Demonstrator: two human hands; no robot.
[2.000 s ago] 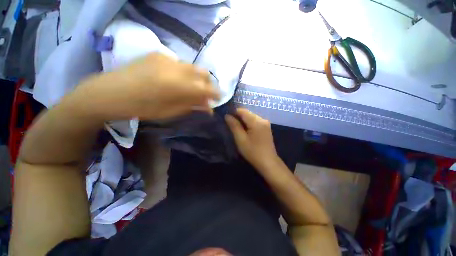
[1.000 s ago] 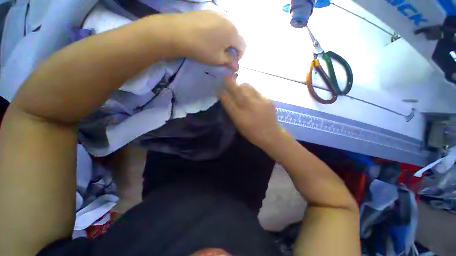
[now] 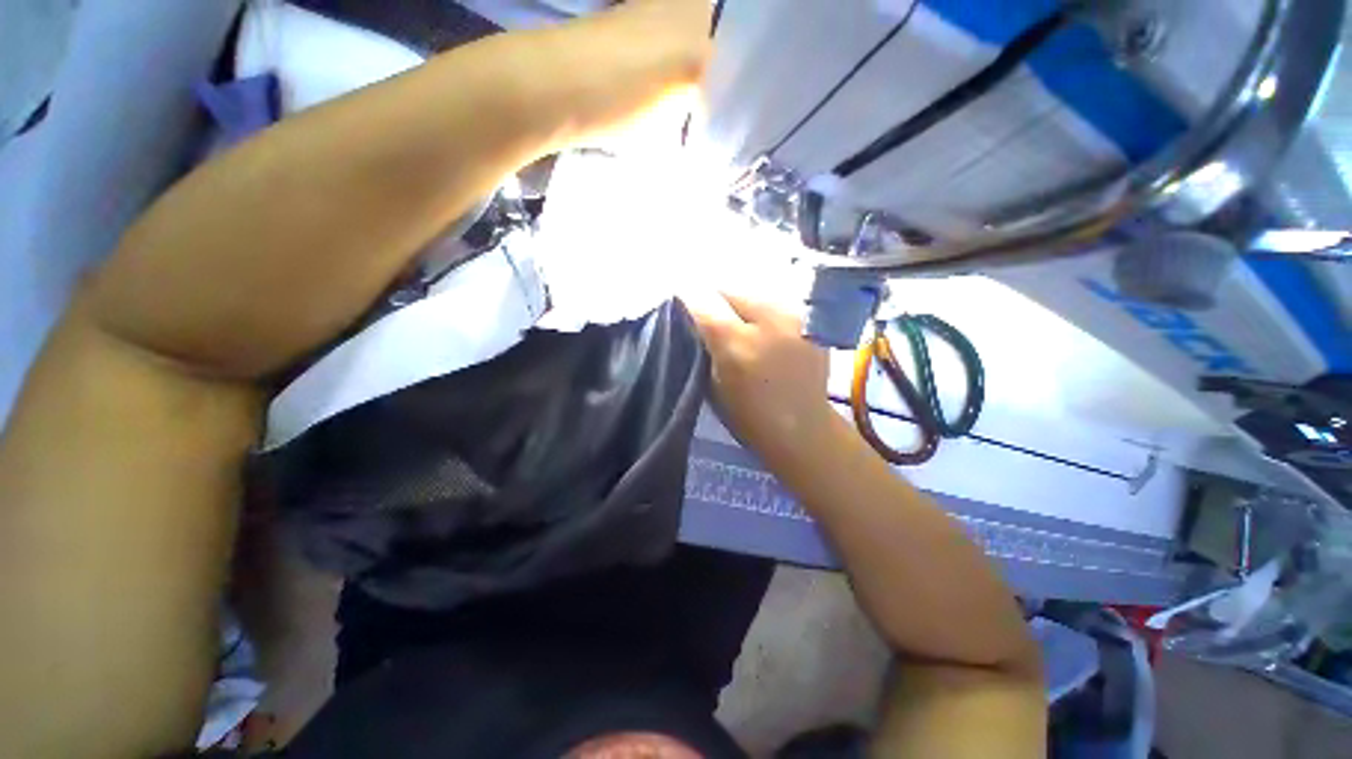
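The dark grey garment body point(image 3: 512, 445) hangs in folds over the table's front edge and my lap, with a pale grey-white piece point(image 3: 408, 356) along its upper edge. My right hand point(image 3: 764, 371) holds the gathered cloth edge just below the needle area point(image 3: 764, 200), its fingertips washed out by glare. My left arm reaches across the pale pieces. My left hand point(image 3: 660, 74) is at the top, left of the machine head point(image 3: 949, 104); its fingers are hidden by glare and the head.
Snips with orange and green loops point(image 3: 919, 393) lie on the bed, right of a blue-grey attachment point(image 3: 845, 307). A ruler scale point(image 3: 1038, 546) runs along the front edge. A blue-violet tab point(image 3: 237, 107) is upper left. A control panel point(image 3: 1312, 433) and baskets of pieces are at right.
The view has moved closer under the machine head, which now fills the upper right. The cloth lies at the brightly lit needle area. My left hand has moved up, away from my right.
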